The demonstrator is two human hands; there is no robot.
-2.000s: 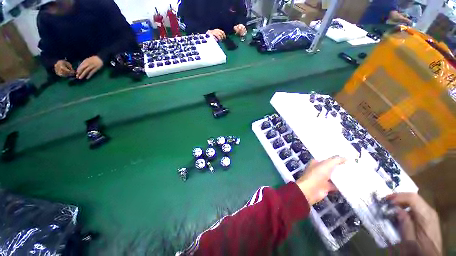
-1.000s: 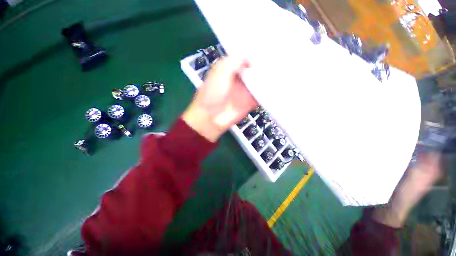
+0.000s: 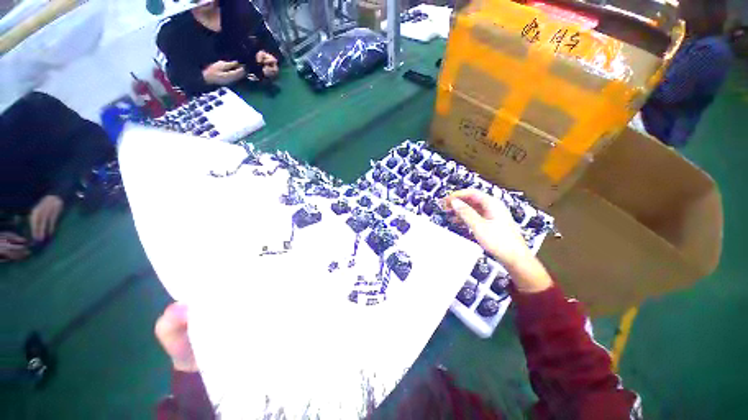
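Observation:
The white tray cover [image 3: 271, 328] is lifted and tilted in front of me, with several loose dark units [image 3: 381, 238] and their leads on its upper side. My left hand [image 3: 175, 332] holds its left edge; the fingers are partly hidden by the sheet. The white foam tray [image 3: 485, 326] lies on the green bench to the right, its pockets filled with dark units, partly covered by the sheet. My right hand [image 3: 484, 225] is over the tray, beside the sheet's right edge; I cannot tell if it holds something.
A large taped carton [image 3: 513, 107] stands behind the tray, and an open carton [image 3: 648, 221] is at the right. A black product [image 3: 36, 357] lies far left. Two people work opposite, near another foam tray [image 3: 238, 115] and a dark bag [image 3: 344, 56]. Another person stands back right.
The cover has been raised off part of the tray and swung left in my left hand. My right hand has moved over the tray. The view has turned right.

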